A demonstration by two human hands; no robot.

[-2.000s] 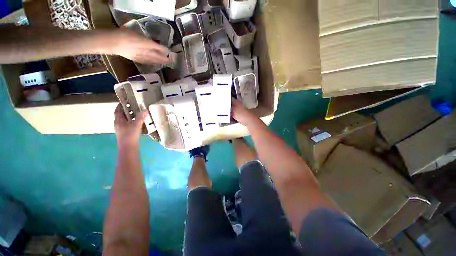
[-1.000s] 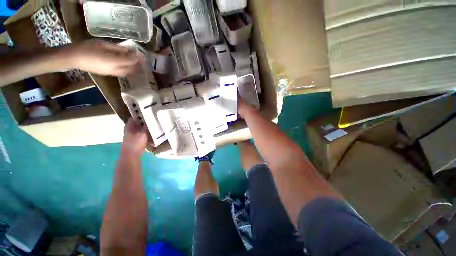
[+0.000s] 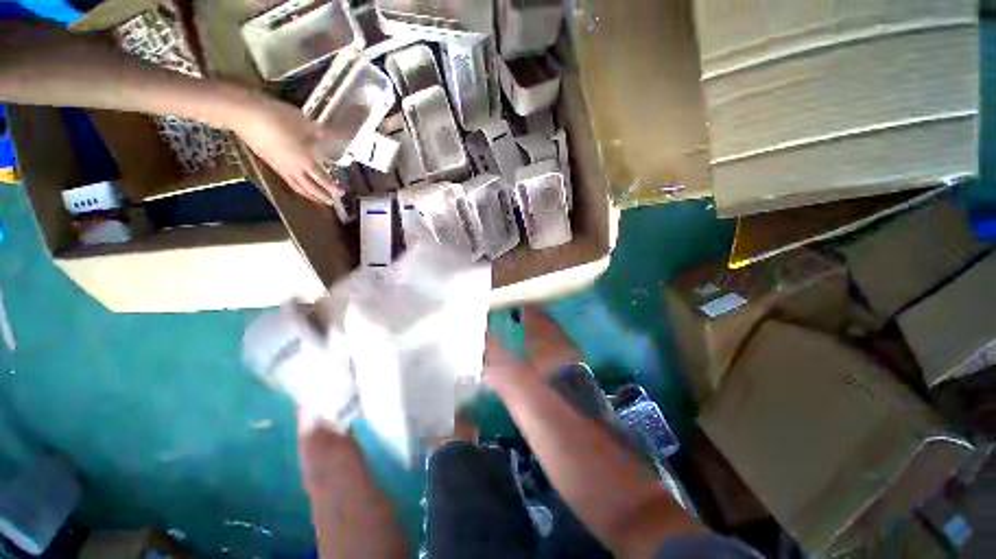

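Note:
A blurred stack of white housing shells is held between my hands, over the near edge of the main carton and the floor in front of it. My left hand is at the stack's lower left, its fingers mostly hidden by the shells. My right hand is against the stack's right side. Many white open shells lie in the main carton at mixed angles. Another person's hand reaches in from the left, over the shells at the carton's left wall.
A second carton at the left holds small pale parts, a white slotted shell and a dark patch. Large cardboard flaps spread at the upper right. Crumpled brown cartons lie at the right. My legs are below.
The shells between my hands have come off the near part of the carton and moved toward me, over its edge. The other person's hand has moved slightly down and right.

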